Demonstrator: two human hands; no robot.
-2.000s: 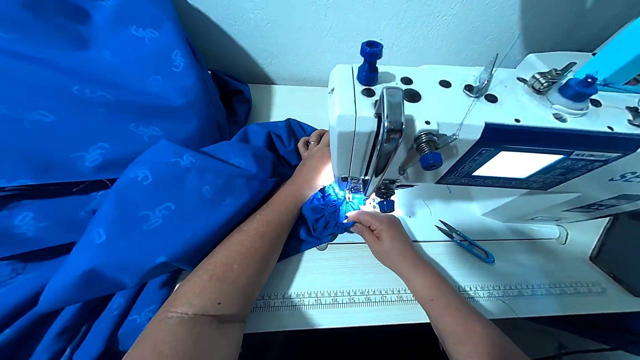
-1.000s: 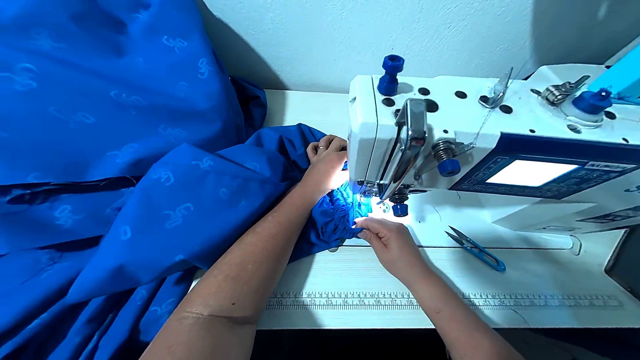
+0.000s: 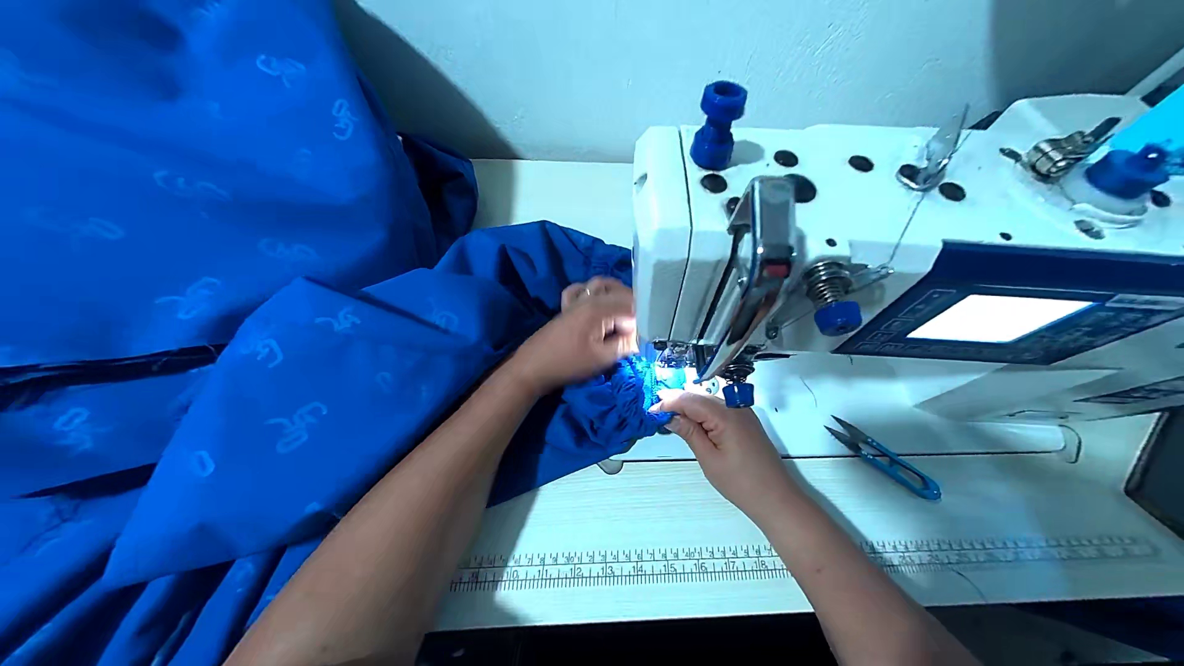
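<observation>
Blue patterned fabric (image 3: pixel 370 370) spreads over the left side, and its gathered edge (image 3: pixel 615 402) lies under the needle area of a white sewing machine (image 3: pixel 661 240). My right hand (image 3: pixel 726 439) pinches that edge between thumb and fingers, just in front of the lit presser foot. My left hand (image 3: pixel 592 333), blurred and wearing a ring, is on the fabric left of the machine head. Its fingertips are partly hidden, so its hold cannot be told. The needle is hard to see in the glare.
Blue-handled thread snips (image 3: pixel 888 460) lie on the machine bed's front edge, right of my right hand. A ruler scale (image 3: pixel 647 566) runs along the table's front. A wall (image 3: pixel 573 74) stands behind the machine. A dark object (image 3: pixel 1161 472) is at the right edge.
My left hand has shifted on the fabric beside the machine head, its fingers drawn in. My right hand still pinches the gathered edge.
</observation>
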